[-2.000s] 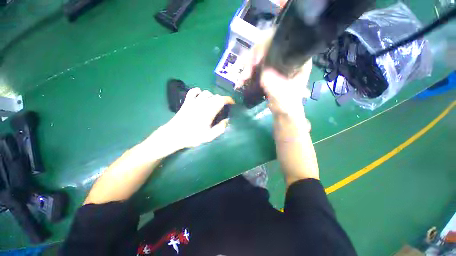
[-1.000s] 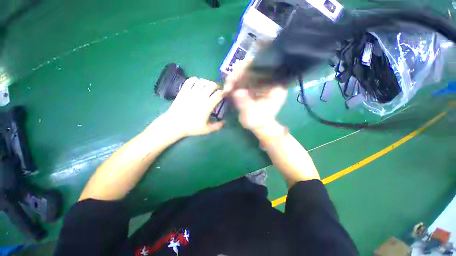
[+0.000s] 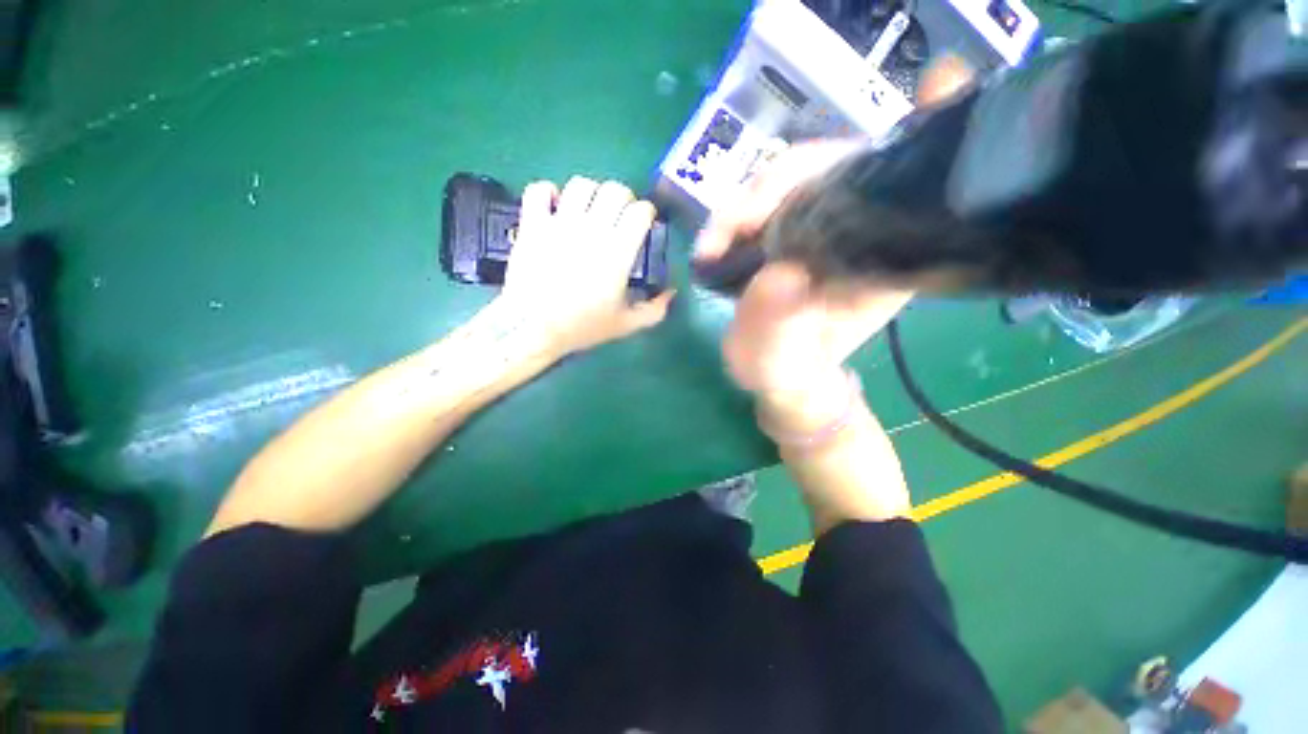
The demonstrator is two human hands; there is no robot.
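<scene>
A black plastic housing [image 3: 479, 230] lies on the green bench in front of me. My left hand [image 3: 581, 265] grips it from above, its fingers over the far edge and the thumb at its right end. My right hand [image 3: 803, 287] is right of the housing and apart from it, closed around the nose end of the large black electric screwdriver [image 3: 1047, 172]. The screwdriver is blurred and tilted, its body reaching to the upper right. The driver bit and any screw cannot be made out.
The white screw feeder [image 3: 782, 86] with blue edges stands just beyond my right hand. The clear bag [image 3: 1112, 318] is mostly hidden behind the screwdriver. A black cord [image 3: 1062, 488] loops at right. Stacked black housings [image 3: 72, 538] lie at far left. The bench edge runs near my body.
The screwdriver has swung from upright to a strong tilt rightward. The housing has been turned straighter and shows more. The feeder and bag sit differently in view.
</scene>
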